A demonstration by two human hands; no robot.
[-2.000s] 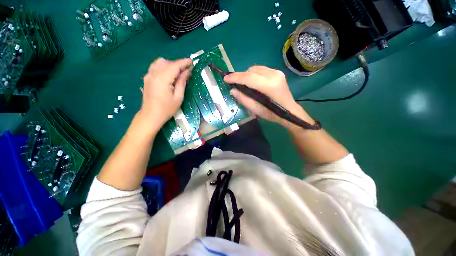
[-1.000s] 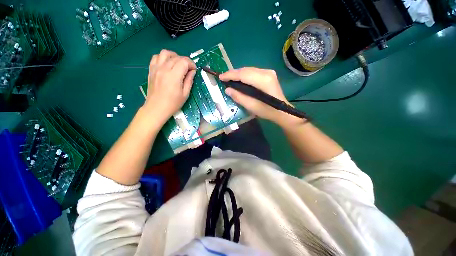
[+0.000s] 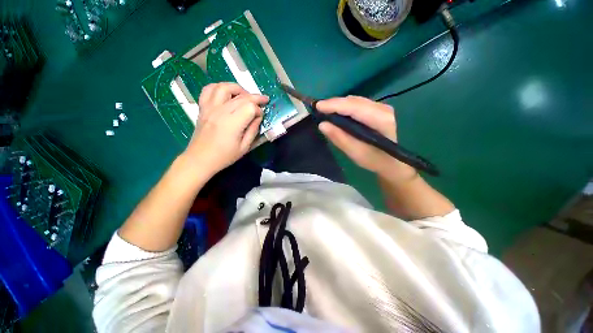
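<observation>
The green printed circuit board (image 3: 174, 110) lies solder side up in the tan fixture (image 3: 265, 45), with pale strips showing through its openings. My left hand (image 3: 224, 123) is over the board's near part, thumb and fingertips pinched together; the thin solder wire seen entering it earlier cannot be made out now. My right hand (image 3: 364, 133) holds the black soldering iron (image 3: 374, 140) like a pen. The iron's tip is at the board's right edge, a little right of my left fingertips.
Small white connectors (image 3: 116, 122) lie left of the fixture. Populated boards (image 3: 55, 188) lean at the left beside a blue bin (image 3: 29, 250). A yellowish solder tin (image 3: 370, 23) stands at the top. The iron's black cord (image 3: 448, 62) curves at right.
The view has shifted, so the bench items sit higher and further left. Both hands have moved from the board's far part to its near part. The iron tip has moved to the right edge.
</observation>
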